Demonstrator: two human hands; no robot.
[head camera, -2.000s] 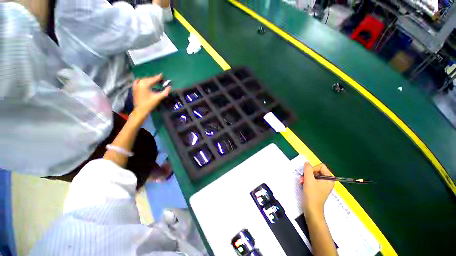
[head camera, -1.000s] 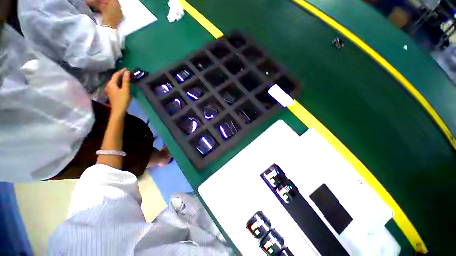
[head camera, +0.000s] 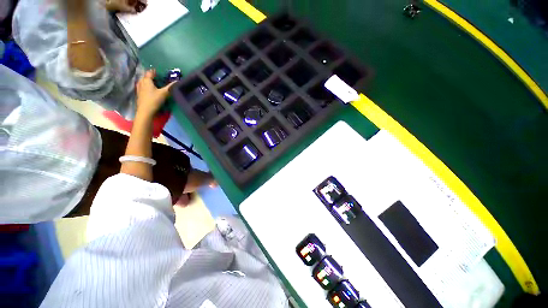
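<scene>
My left hand (head camera: 153, 95), with a white band at the wrist, reaches to the far left corner of the black foam tray (head camera: 240, 178). Its thumb and finger hold a small dark smartwatch unit (head camera: 174, 75) beside that corner. My right hand is out of the picture. Several shiny dark watches sit in the tray's square pockets. On the white mat (head camera: 276, 207), two lit watches (head camera: 329, 191) stand at the top end of a long black strip (head camera: 384, 258). A slanting row of lit watches (head camera: 327, 272) lies left of it, cut off by the lower edge.
A black rectangular pad (head camera: 408, 233) lies on a printed record sheet (head camera: 447, 198) at the right. Yellow tape (head camera: 420, 150) runs along the bench. A white label (head camera: 341, 88) is on the tray edge. People in smocks (head camera: 45, 150) sit at left, near a white sheet (head camera: 153, 21).
My right hand with the slim dark pen has left the picture. The view has shifted, so tray and mat sit higher. More lit watches show at the bottom. The left hand remains by the tray's corner.
</scene>
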